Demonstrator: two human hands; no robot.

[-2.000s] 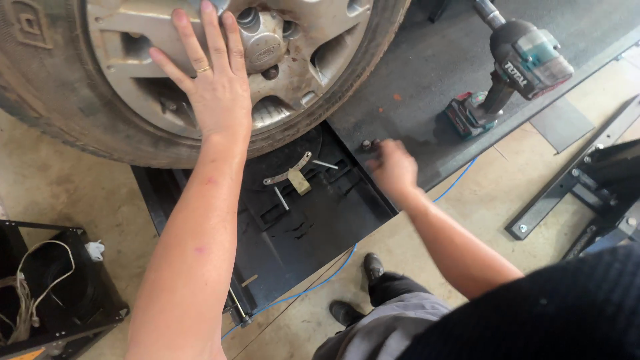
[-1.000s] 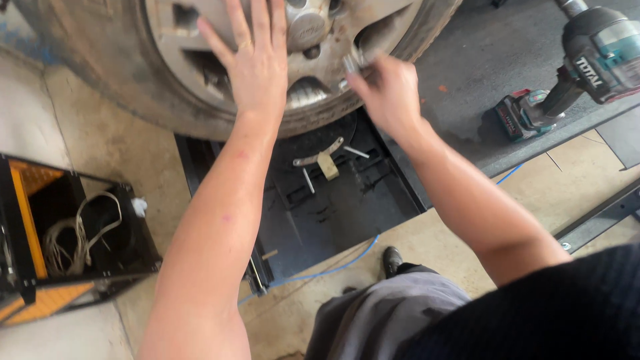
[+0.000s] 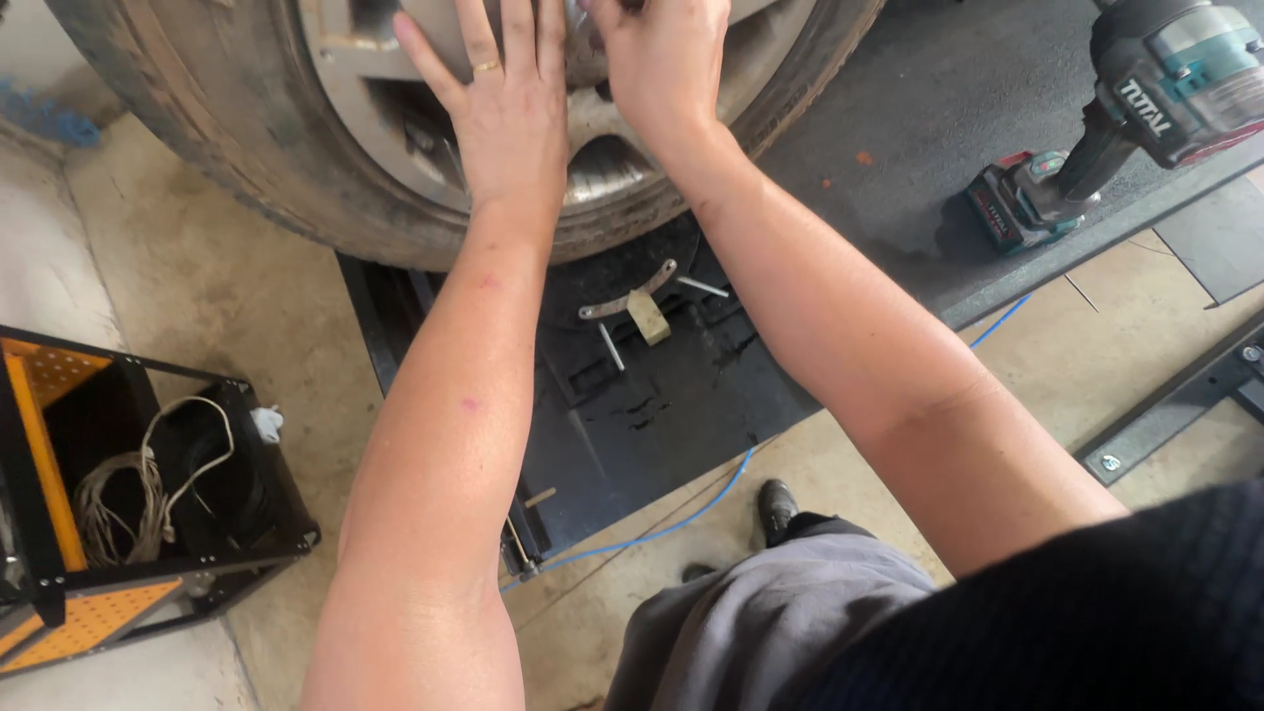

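Note:
A car wheel with a worn tire (image 3: 247, 148) and an alloy rim (image 3: 395, 168) fills the top of the view. My left hand (image 3: 509, 118) lies flat on the rim with its fingers apart; a ring is on one finger. My right hand (image 3: 671, 59) is beside it at the wheel's hub, fingers bent. Its fingertips run to the top edge of the view, and whether they hold something cannot be seen. Below the tire, a curved metal bracket (image 3: 629, 296), a small yellowish block (image 3: 649, 317) and two metal pins (image 3: 612, 348) lie on the black platform (image 3: 632, 425).
A Total cordless impact wrench (image 3: 1116, 128) rests on the dark ramp (image 3: 889, 128) at right. A black and orange cart (image 3: 44, 464) holding coiled cable (image 3: 123, 494) stands at left. A blue hose (image 3: 671, 531) runs under the platform, near a shoe (image 3: 776, 506). A steel frame (image 3: 1175, 405) is at right.
My right hand has moved from over the ramp, past the rim's lower right, to the hub beside my left hand. A small metallic piece showed at its fingertips one second ago. My left hand stays on the rim.

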